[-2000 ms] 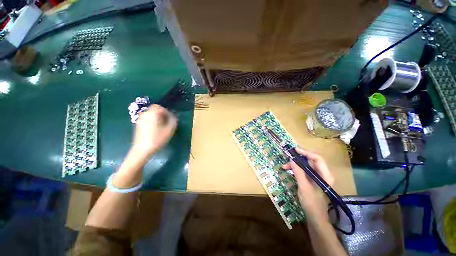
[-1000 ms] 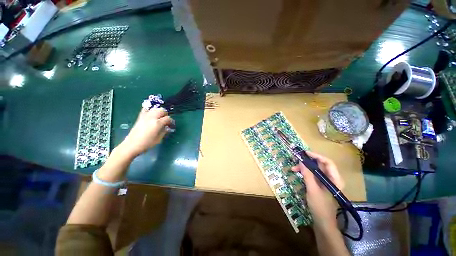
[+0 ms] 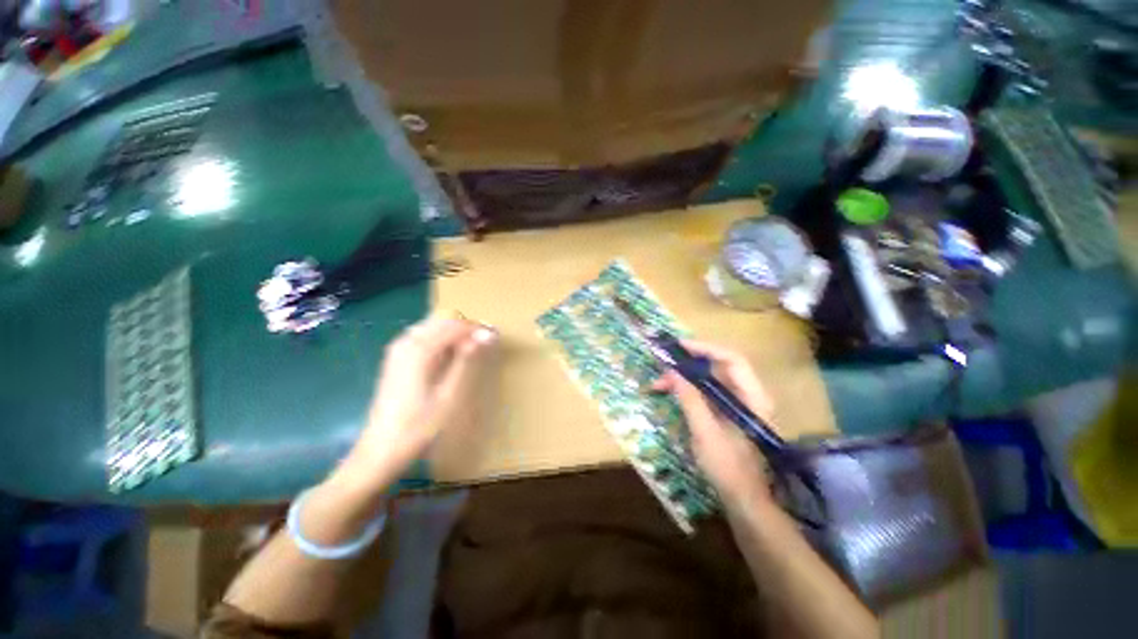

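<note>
The green PCB panel [image 3: 624, 375] lies slanted on the tan cardboard mat [image 3: 499, 412]. My right hand [image 3: 718, 406] holds the black soldering iron [image 3: 711, 387] over the panel, its metal tip near the panel's upper part. My left hand [image 3: 431, 368] is over the mat's left edge, left of the panel, with thumb and fingertips pinched together. Something thin and dark shows at the fingertips, too blurred to tell what it is. The bundle of wired parts [image 3: 297, 297] lies on the green bench top, with white-silver rounds and black wires pointing right.
A round clear jar [image 3: 759, 260] stands at the mat's upper right. A black station [image 3: 917, 275] with a green cap [image 3: 861, 206] and solder spool [image 3: 926, 144] is beyond it. Spare panels lie left [image 3: 152, 375] and far right [image 3: 1055, 181]. A brown box [image 3: 587, 75] stands behind the mat.
My left hand has moved right, from the bundle to the mat's left edge. My right hand still holds the iron over the panel. The whole view has shifted and is blurred.
</note>
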